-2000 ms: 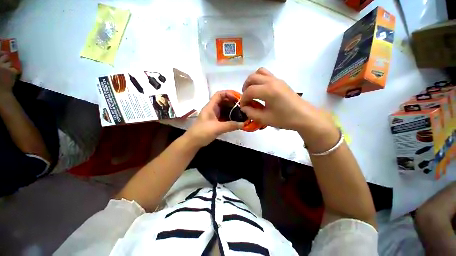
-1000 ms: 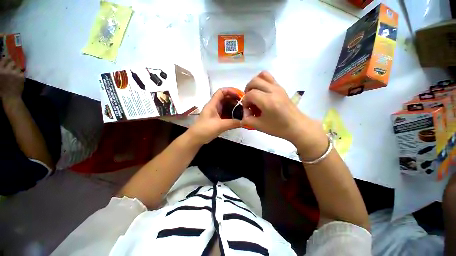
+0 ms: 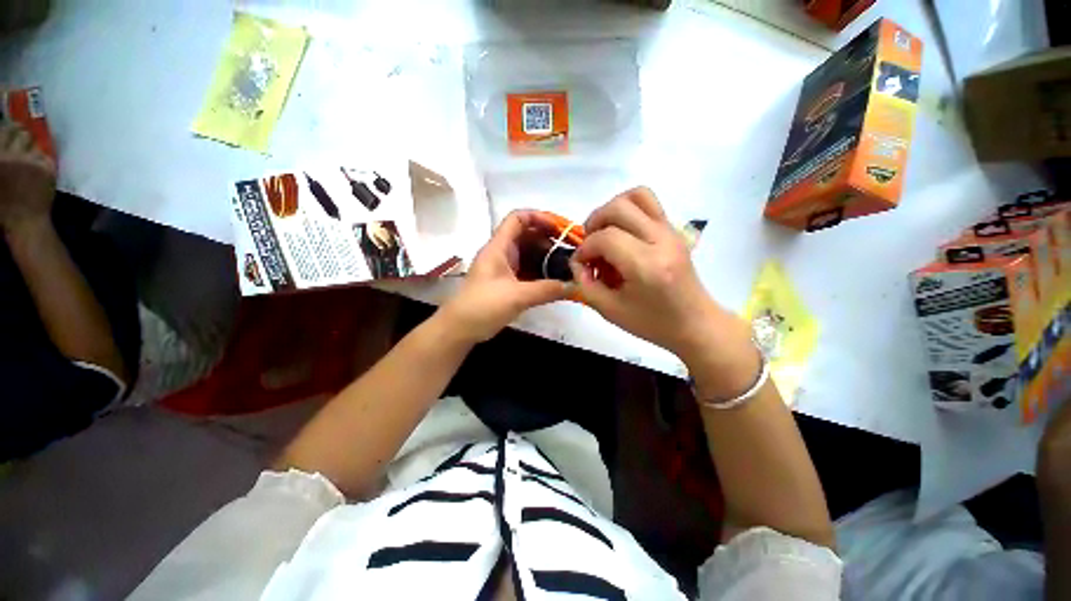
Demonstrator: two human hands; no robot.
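Note:
My left hand (image 3: 502, 279) is closed round a coiled orange cable (image 3: 564, 229) with a dark piece in its middle and a thin white tie across it. My right hand (image 3: 640, 264) has its fingers on the coil's right side at the tie. Much of the coil is hidden by my fingers. Behind my hands lies a clear plastic tray (image 3: 605, 76) with an orange card (image 3: 538, 122) bearing a white QR code. An open retail box (image 3: 323, 229) lies flat to the left, its white picture face up.
A retail box (image 3: 848, 123) stands at the right; several more (image 3: 975, 317) stand in a row farther right. Yellow sheets with small bits lie at the left (image 3: 253, 82) and right (image 3: 781, 323). A brown carton (image 3: 1024, 106) is at the right edge. A neighbour's hand (image 3: 24, 176) shows at far left.
My right hand and forearm have shifted a little, uncovering the right yellow sheet. The tie shows more clearly across the coil. My left hand keeps its hold.

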